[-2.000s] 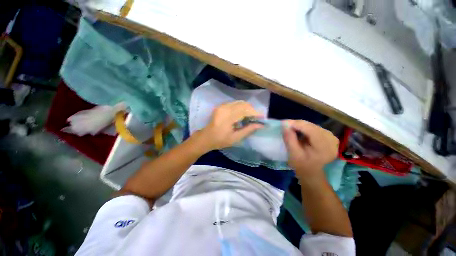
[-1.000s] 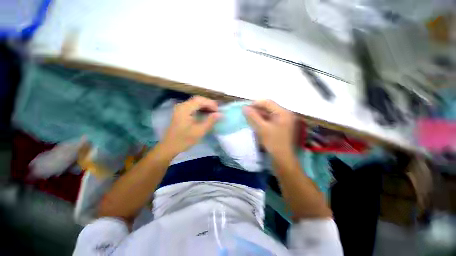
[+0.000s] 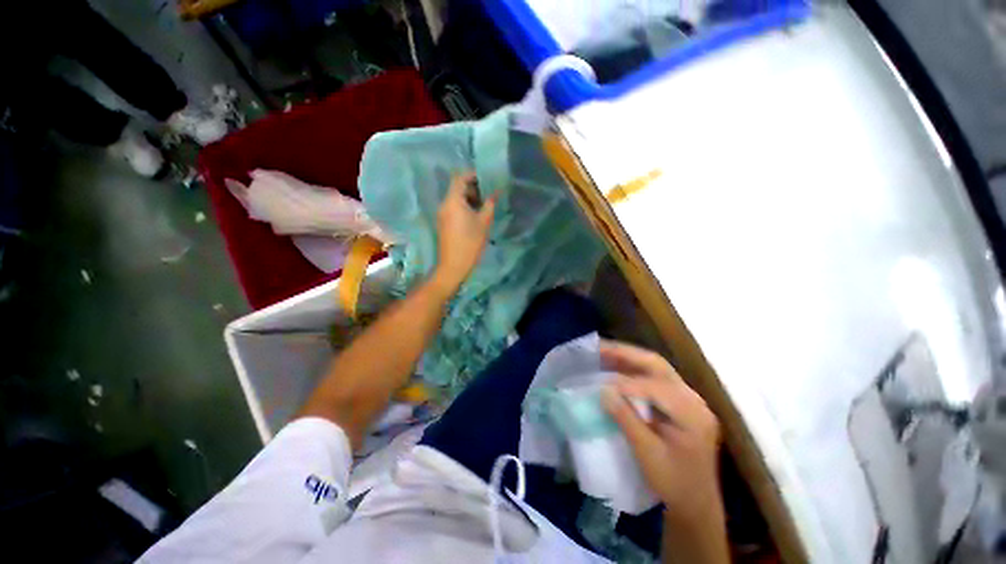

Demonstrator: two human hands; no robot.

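My left hand [image 3: 463, 229] is at the large sheer sea-green fabric [image 3: 414, 165] that hangs off the table corner over the white bin. Its fingers are on the fabric; a small dark thing, too unclear to name, shows between them. My right hand [image 3: 662, 419] is over my lap and holds a small green piece [image 3: 579, 410] together with white backing pieces [image 3: 610, 468]. The white pieces spread below and left of the fingers, over my dark-blue-clad thigh.
The white table [image 3: 750, 220] with its wooden edge runs along the right, a blue-edged item at its far corner. A white bin [image 3: 248, 369] with a yellow-orange tape loop [image 3: 355, 275] stands at left. Behind it is a red crate [image 3: 331, 127] holding whitish cloth. A person's feet [image 3: 166, 143] show far left.
The view has turned left. My left hand has left the small piece and moved out to the hanging green fabric. My right hand keeps the small green and white pieces, now over my lap.
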